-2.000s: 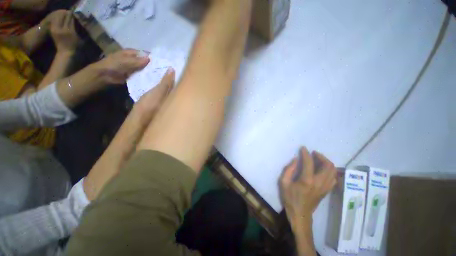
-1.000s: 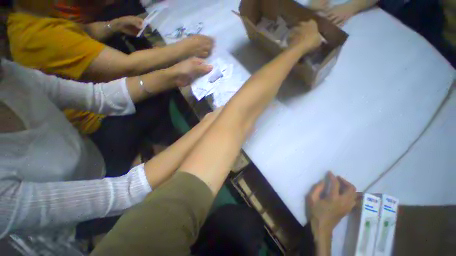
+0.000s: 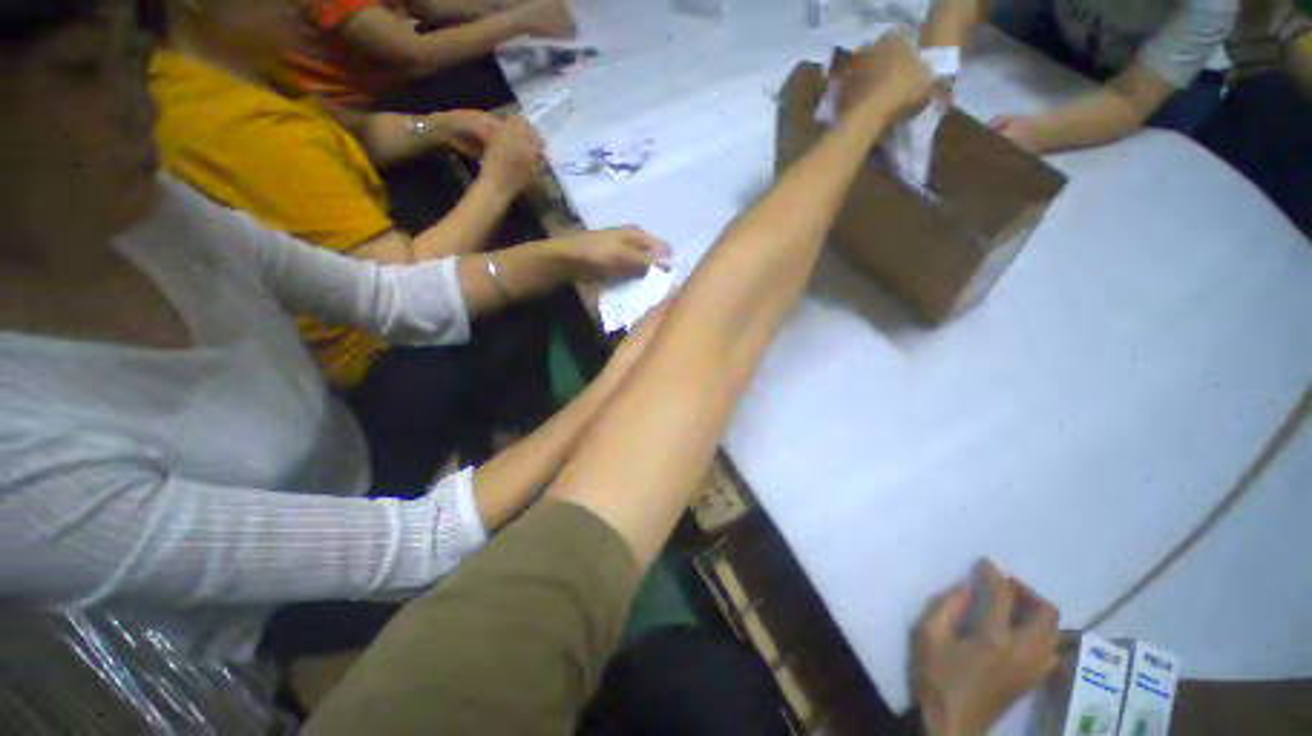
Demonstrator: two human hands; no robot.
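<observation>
My left hand [image 3: 885,84] reaches far across the table, over the open brown carton [image 3: 921,259]. Its fingers are closed on white slips [image 3: 912,141], which hang down into the carton. The carton's flaps stand up, and my hand hides part of its inside. My right hand [image 3: 986,647] rests at the lower right with curled fingers, and blur hides whether it holds anything. Two slim white retail boxes with blue print stand side by side just right of it, the left one [image 3: 1099,690] and the right one [image 3: 1150,693], cut off by the bottom edge.
A neighbour in a white top, at left, holds a white paper [image 3: 633,298] beside my forearm. Beyond, people in yellow and orange sit by loose slips [image 3: 612,157]. Another person's hand [image 3: 1019,132] lies behind the carton. Brown cardboard [image 3: 1249,705] lies at lower right.
The view has shifted, so the carton and neighbours show further right. My left hand has reached into the carton and now lifts slips at its top. My right hand stays beside the retail boxes.
</observation>
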